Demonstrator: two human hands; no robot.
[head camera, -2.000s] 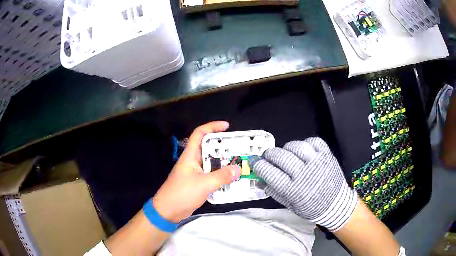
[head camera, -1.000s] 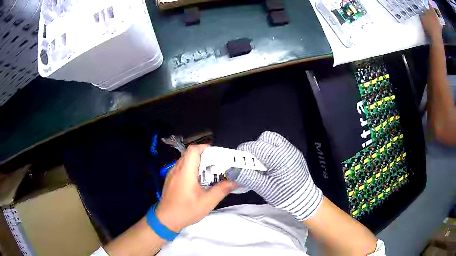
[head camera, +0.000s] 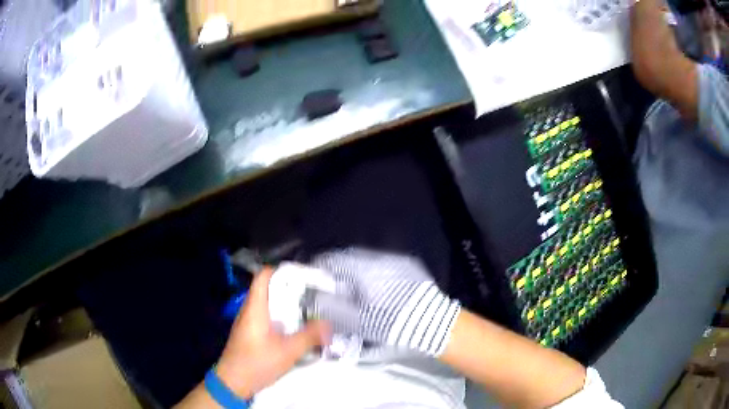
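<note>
A white plastic housing (head camera: 292, 289) is held tilted above my lap, blurred and partly covered by my fingers. My bare left hand (head camera: 260, 347), with a blue wrist strap, grips its left side, thumb across the front. My right hand (head camera: 380, 299), in a grey-and-white striped glove, lies over the housing's right side with its fingers curled at it. The circuit board inside cannot be made out. The right fingertips are blurred.
Stacked white housings (head camera: 112, 96) stand on the green bench (head camera: 264, 172) at left. Black blocks (head camera: 321, 103) and a cardboard tray (head camera: 272, 17) lie behind. A black board tray (head camera: 495, 184) holds green boards at right. A carton (head camera: 72, 371) is at lower left. Another person's arm (head camera: 662, 60) reaches in.
The housing was face up, then turned edgewise, and is now tilted and lower left with both hands. The view has shifted right. The neighbour's arm has come into view.
</note>
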